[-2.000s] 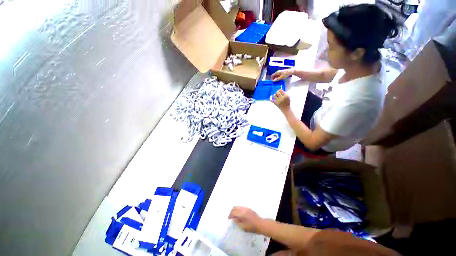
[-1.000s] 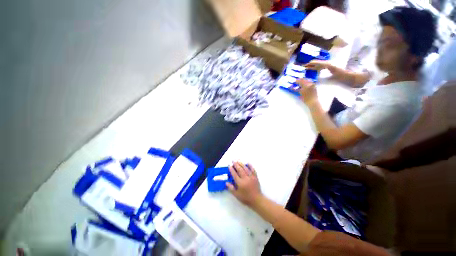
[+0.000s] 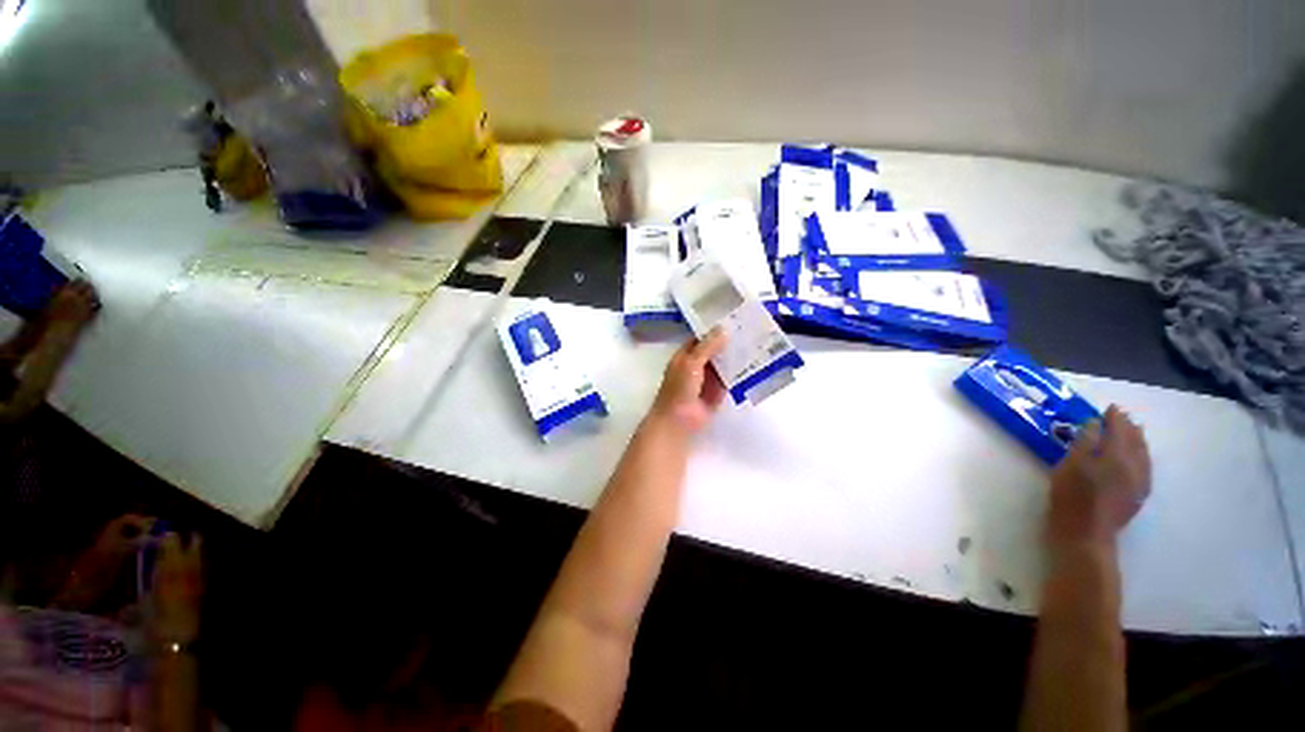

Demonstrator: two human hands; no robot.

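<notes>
My left hand (image 3: 693,383) holds an empty retail box (image 3: 736,332) by its side, tilted above the table. Its cut-out window is pale and a blue end flap sticks out at the near end. My right hand (image 3: 1102,469) is on the near right end of a blue inner tray (image 3: 1028,401), which holds white parts. The fingers cover that end of the tray. The box and tray are apart. A packed box (image 3: 547,366) lies at the left with a blue and white shape in its window.
An empty box pile (image 3: 895,258) lies at the back centre. A cable pile (image 3: 1231,286) is at the right. A drink can (image 3: 624,172) and a yellow plastic bag (image 3: 424,129) stand at the back left. Other people's hands (image 3: 175,572) show at the far left.
The view has swung left. My left hand now shows, holding an empty box. My right hand went from empty to the blue tray, which now lies right of the box pile.
</notes>
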